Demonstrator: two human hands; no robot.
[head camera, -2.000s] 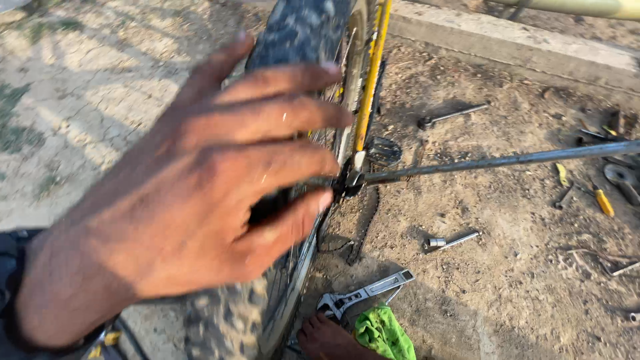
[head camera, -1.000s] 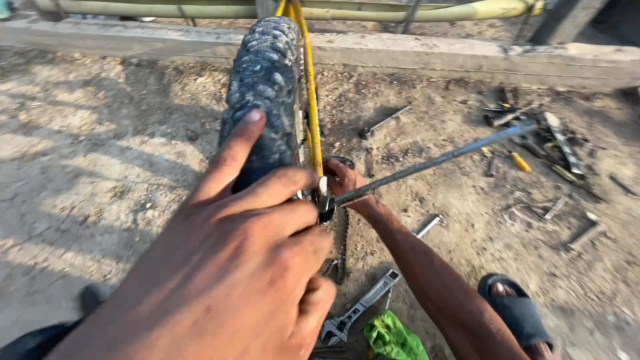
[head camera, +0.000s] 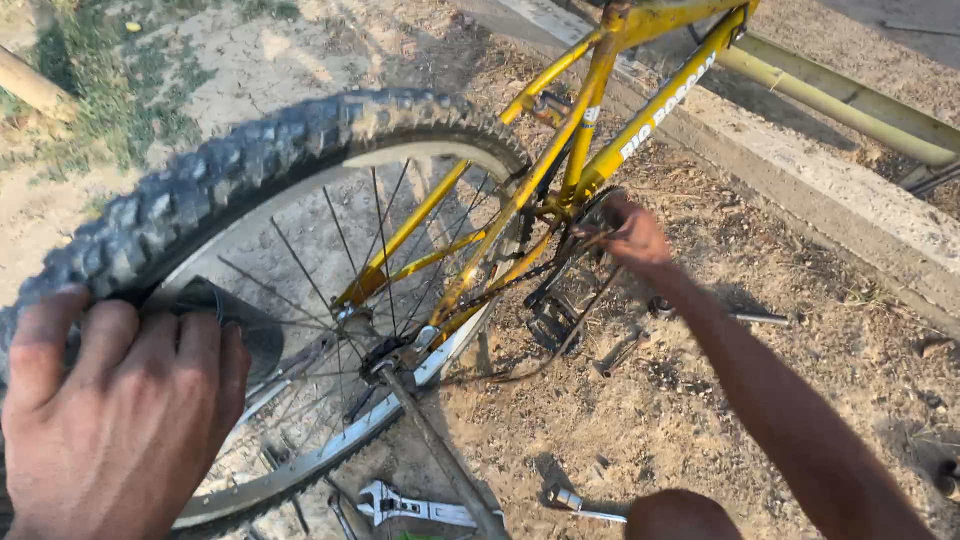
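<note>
My left hand (head camera: 127, 405) lies over the knobby bicycle tire (head camera: 247, 157) at the lower left, its fingers curled on the tread. The wheel belongs to a yellow bicycle frame (head camera: 600, 105). My right hand (head camera: 626, 232) reaches to the chainring (head camera: 596, 210) at the bottom bracket, its fingers bent beside the chain (head camera: 517, 281); whether they grip it cannot be told. Below the chainring is a black pedal (head camera: 553, 322). A long metal bar (head camera: 442, 450) runs from the rear hub (head camera: 382, 360) toward the bottom edge.
An adjustable wrench (head camera: 420, 510) lies on the dirt near the bar's lower end. A socket tool (head camera: 577, 502) lies to its right. Another metal tool (head camera: 750, 318) rests partly behind my right forearm. A concrete curb (head camera: 795, 172) crosses the upper right, with a yellowish pole (head camera: 840, 112) beyond.
My left hand has moved down the tire to the lower left of the view. My right hand, beside the hub a second ago, is now at the chainring. The view has turned markedly.
</note>
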